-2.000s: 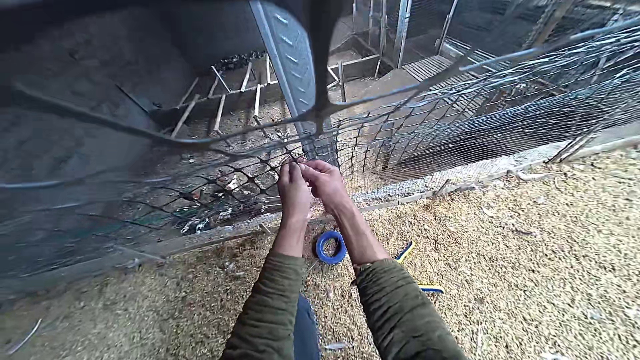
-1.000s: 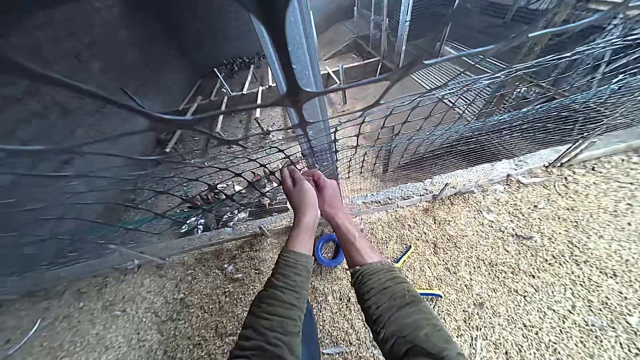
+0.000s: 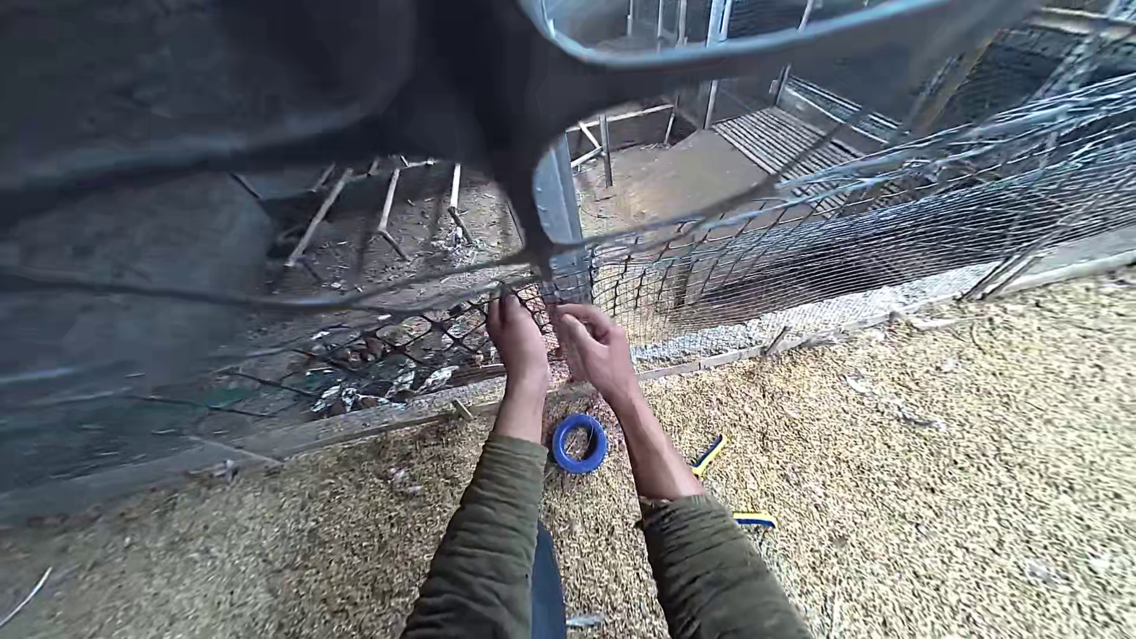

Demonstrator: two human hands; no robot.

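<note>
Black plastic mesh netting [image 3: 444, 328] stretches across the view, one strand very near the camera. My left hand [image 3: 517, 337] has its fingertips on the netting, just left of a metal post [image 3: 561, 213]. Close on its right, my right hand [image 3: 599, 348] is curled with thumb and forefinger together in front of the post's lower part; whether a wire or strand lies between them is too small to tell. A blue ring-shaped coil [image 3: 579, 444] lies on the ground below my hands. Right of it, partly behind my right forearm, are the blue-and-yellow handles [image 3: 708, 456] of a hand tool.
A low concrete sill [image 3: 355, 430] runs along the foot of the netting. Behind the netting are wooden frames [image 3: 390, 202] and a slatted panel [image 3: 772, 146]. Finer mesh [image 3: 852, 253] extends to the right. Husk-like litter [image 3: 887, 444] covers the ground on this side.
My hands, close together in both earlier frames, are now slightly apart, the right one further right. The near strand of netting looms larger before the camera.
</note>
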